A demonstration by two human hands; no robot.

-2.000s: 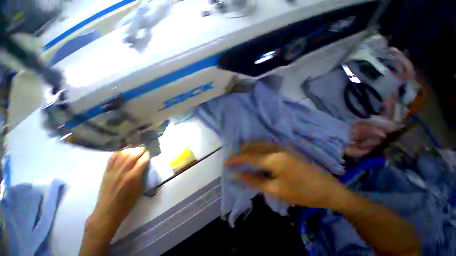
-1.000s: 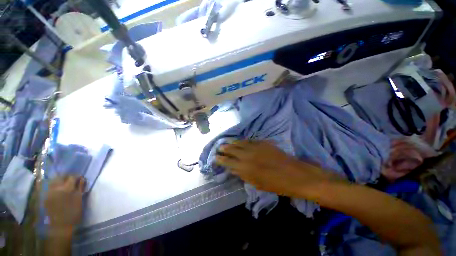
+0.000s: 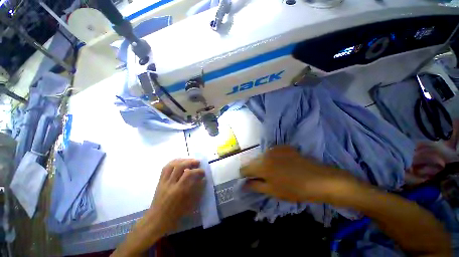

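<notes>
My left hand (image 3: 180, 186) holds a narrow light blue band (image 3: 209, 197) below the needle area, the band hanging over the table's front edge. My right hand (image 3: 272, 170), a little blurred, is on the left edge of the large gathered blue-grey garment piece (image 3: 327, 125), fingers bent onto the cloth. The presser foot and needle area (image 3: 210, 124) is under the left end of the white sewing machine (image 3: 251, 65). A yellow patch (image 3: 228, 144) lies beside it. More blue bands (image 3: 75, 183) lie stacked at left.
Blue pieces (image 3: 143, 116) lie behind the needle. Tied blue bundles (image 3: 37, 120) and a white cloth (image 3: 29, 183) are at far left. Black-handled scissors (image 3: 433, 118) lie on cloth at right. Pink scraps (image 3: 425, 163) and a blue-rimmed basket (image 3: 347, 241) are at lower right.
My left hand has moved right from the stack at left, bringing a band below the needle. The garment's left edge has shifted right with my right hand, uncovering the yellow patch.
</notes>
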